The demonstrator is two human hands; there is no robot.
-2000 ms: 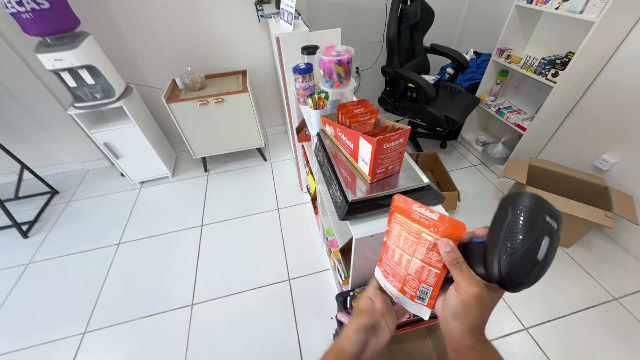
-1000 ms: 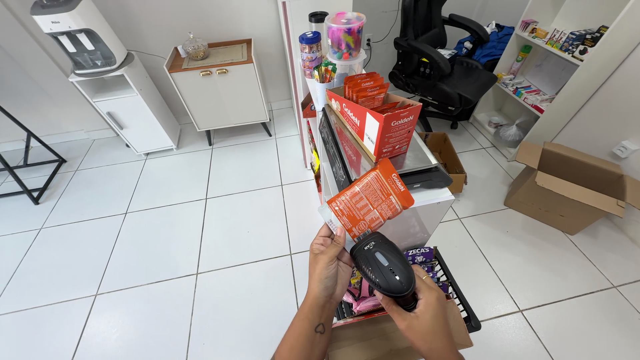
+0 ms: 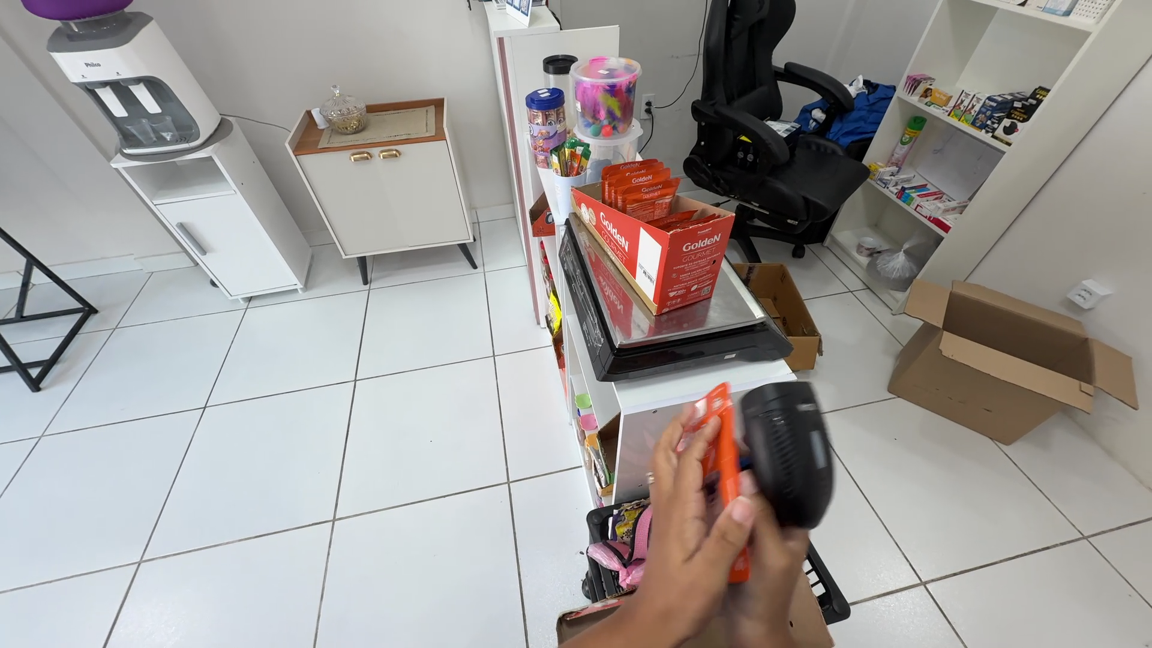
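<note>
My left hand (image 3: 688,531) grips an orange pet-food pouch (image 3: 723,459), which is turned nearly edge-on. Close against it on the right, my right hand (image 3: 772,558) is wrapped around the lower part of a black handheld barcode scanner (image 3: 787,454); its fingers are partly hidden and blurred. Beyond the hands, a red and white Golden Gourmet display carton (image 3: 670,247) with upright orange pouches (image 3: 641,191) rests on the steel plate of a black counter scale (image 3: 598,346). The scale stands on a white shelf unit (image 3: 652,427).
Below my hands is a black crate (image 3: 598,522) with pink items, beside an open cardboard box (image 3: 589,616). An open carton (image 3: 999,360) stands on the floor at right, a smaller one (image 3: 783,306) behind the scale. Plastic tubs (image 3: 607,99) stand behind the display carton. An office chair (image 3: 774,153) is farther back.
The pouch has turned from showing its printed face to nearly edge-on. The scanner, lying over the pouch's lower end a second ago, is now upright at its right. Both hands have moved close together.
</note>
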